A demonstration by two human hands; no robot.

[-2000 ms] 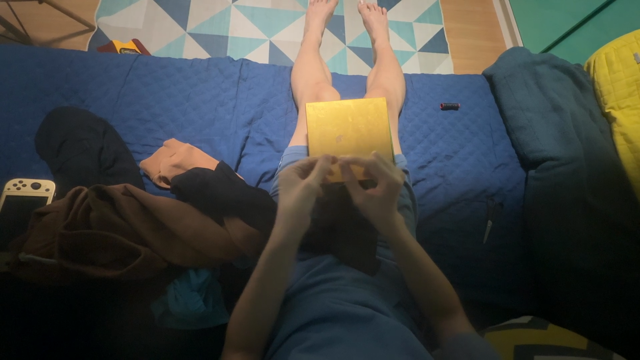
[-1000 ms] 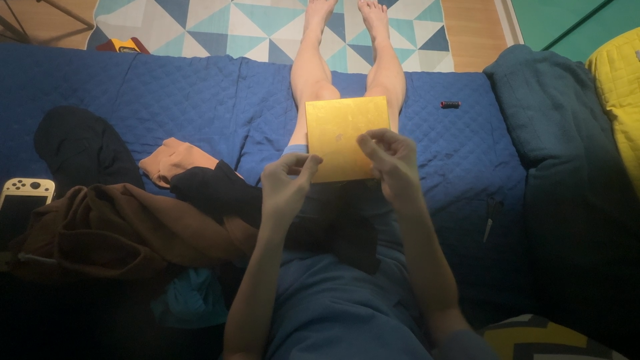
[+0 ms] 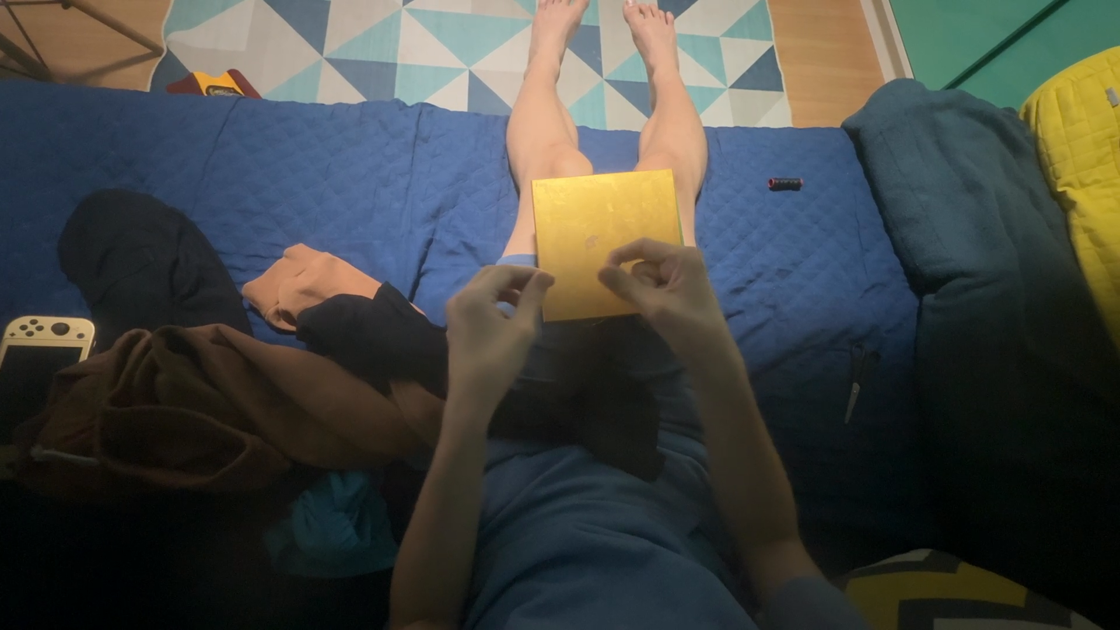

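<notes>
A square gold-yellow board or box (image 3: 595, 227) rests over my thighs near the knees. At its lower left corner is my left hand (image 3: 499, 319), thumb and forefinger pinched together; anything between them is too small to tell. My right hand (image 3: 665, 289) hovers over the square's lower right part with thumb and fingertips close together, and whether it pinches something thin cannot be seen. Dark cloth (image 3: 586, 402) lies on my lap below both hands. A spool of dark thread (image 3: 785, 184) and small scissors (image 3: 853, 385) lie on the blue quilted cover to the right.
At the left are a handheld game console (image 3: 45, 337), a brown garment (image 3: 219, 402), a peach cloth (image 3: 306, 280), black cloth (image 3: 149, 262) and a teal cloth (image 3: 337, 525). A folded blue blanket (image 3: 936, 201) and a yellow quilted item (image 3: 1081, 131) border the right side.
My hands were close together at the square's lower edge two seconds ago and are now apart. Since one second ago, my right hand has moved slightly lower.
</notes>
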